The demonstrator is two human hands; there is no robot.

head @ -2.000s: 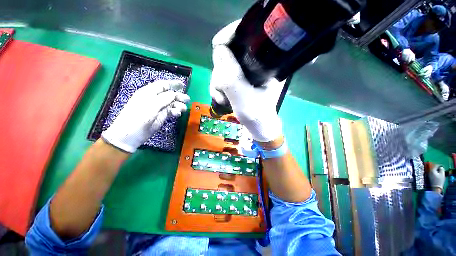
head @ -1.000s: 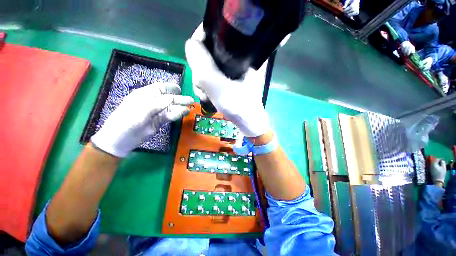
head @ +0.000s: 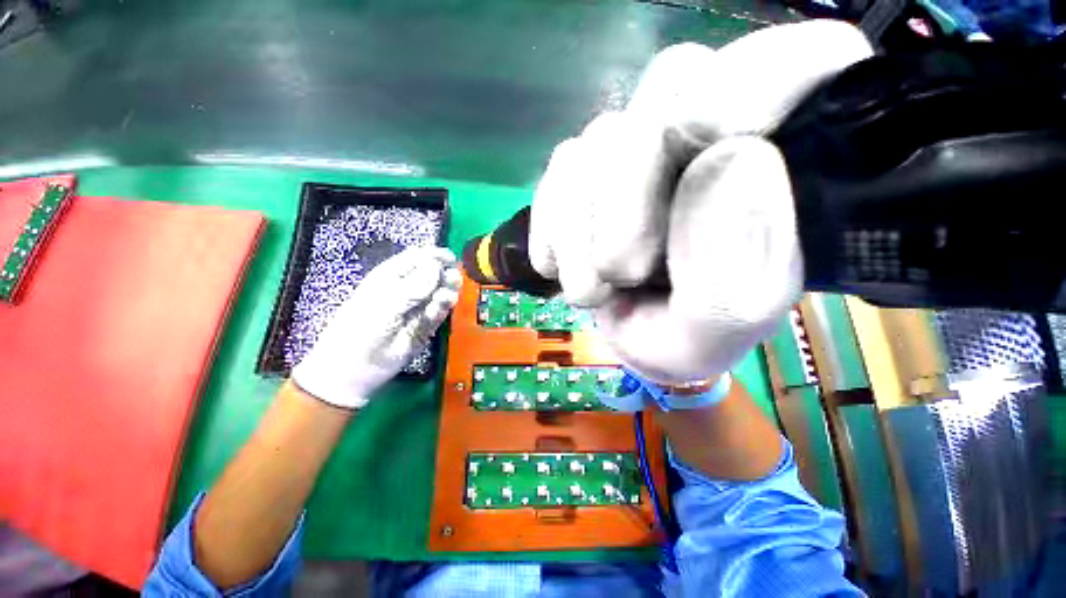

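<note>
My right hand, in a white glove with a light blue wrist strap, grips a black electric screwdriver. The tool lies nearly level, its yellow-ringed nose pointing left near my left fingertips. My left hand, gloved, has its fingertips pinched together at the right side of the black screw tray; whether a screw is between them cannot be seen. The orange fixture holds green circuit boards: front, middle and back, the back one partly hidden by my right hand and the tool.
A red mat lies at the left with a green board on it. Metal stock and tan strips are stacked at the right. A dark green conveyor runs across the back. A blue cord crosses the fixture's right edge.
The screwdriver has swung from upright to nearly level, its body now to the right and its nose pointing left. My right hand has turned with it. The view has shifted, showing the board on the mat.
</note>
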